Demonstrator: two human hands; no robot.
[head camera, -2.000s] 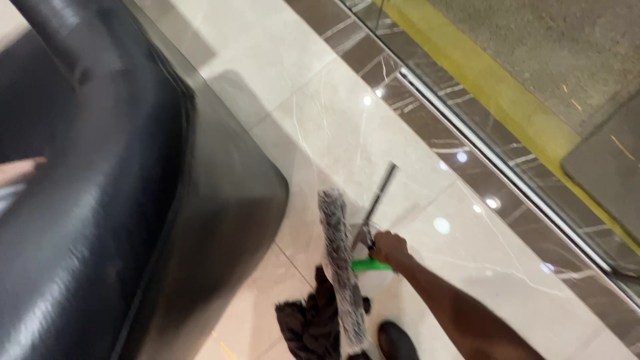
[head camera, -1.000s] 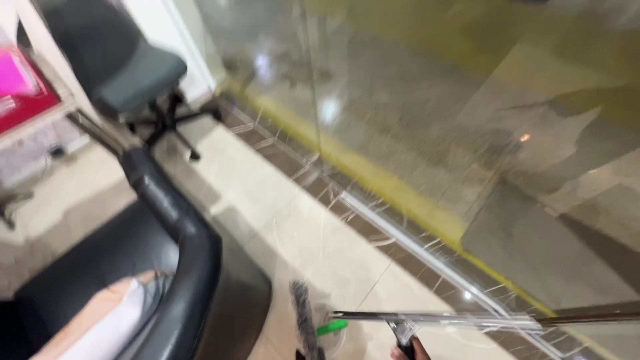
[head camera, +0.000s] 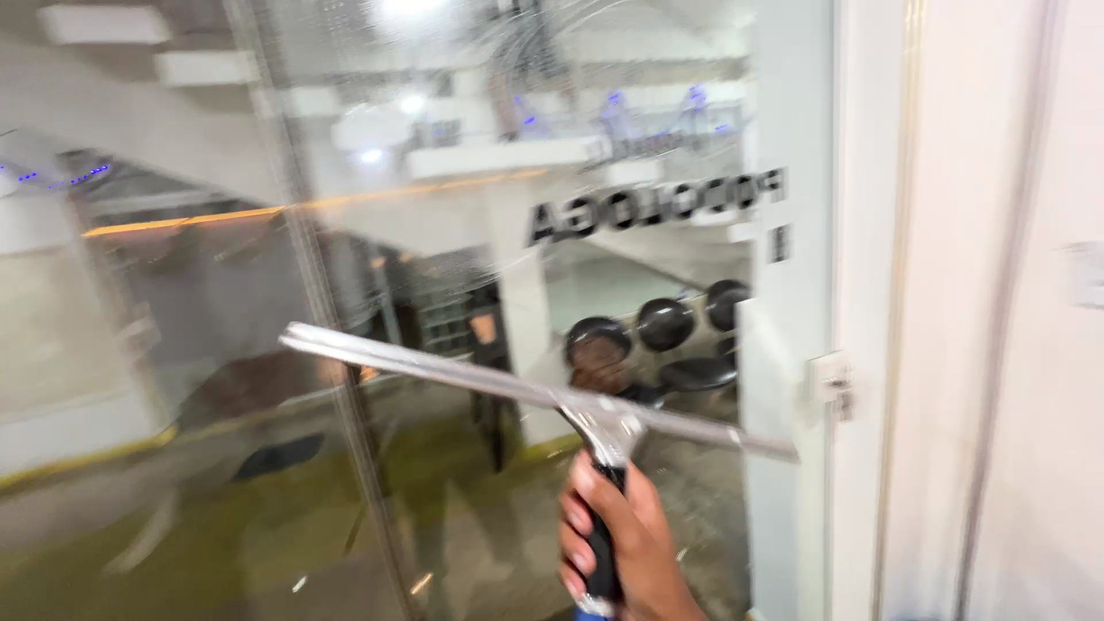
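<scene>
My right hand (head camera: 617, 535) is closed around the black handle of a window squeegee (head camera: 604, 414), low and right of centre in the head view. The squeegee's long metal channel slants across the picture, its left end higher than its right. Behind it stands a glass pane (head camera: 414, 285) with streaks and wet-looking swirls in its upper part. Whether the blade touches the glass cannot be told. Dark lettering, seen reversed, is on the pane above the squeegee. My left hand is not in view.
A pale door or wall frame (head camera: 862, 500) with a lock plate (head camera: 832, 386) borders the glass on the right. A vertical glass joint (head camera: 358, 431) runs down left of centre. Round black seat backs (head camera: 666, 324) show in the glass.
The view has swung up from the floor and armchair to the glass. The squeegee, low in the earlier frame, is now raised before the pane. The fluffy washer sleeve is out of view.
</scene>
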